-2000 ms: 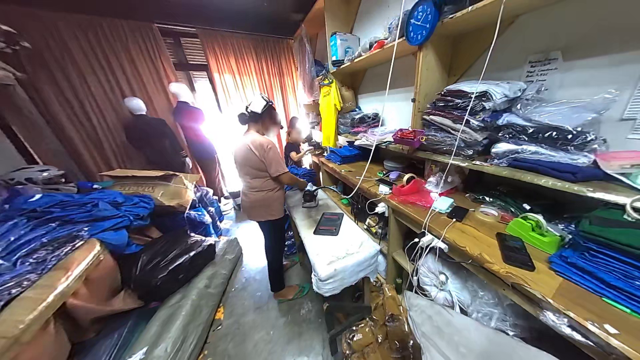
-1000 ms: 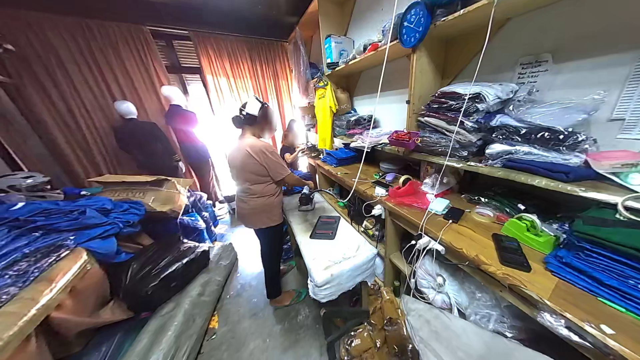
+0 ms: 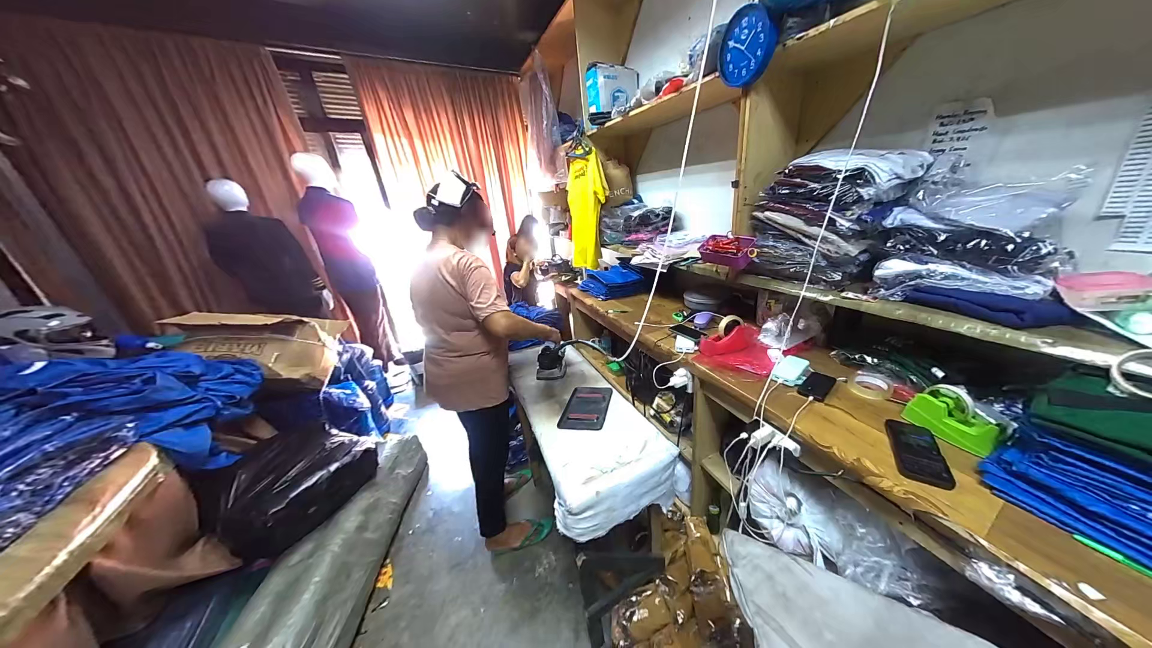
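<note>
Neither my left hand nor my right hand shows in the head view. In the middle, a co-worker in a light brown shirt stands at a padded ironing table covered in white cloth, one hand at a dark clothes iron. A flat dark rest with reddish strips lies on the cloth, nearer to me than the iron. On the wooden workbench at the right lie a black smartphone, a green tape dispenser and a red plastic bag.
Blue fabric, a black plastic bundle and a cardboard box crowd the left. Bagged garments fill the right shelf. White cords hang over the bench. Another person is farther back. Grey floor shows between the piles and the ironing table.
</note>
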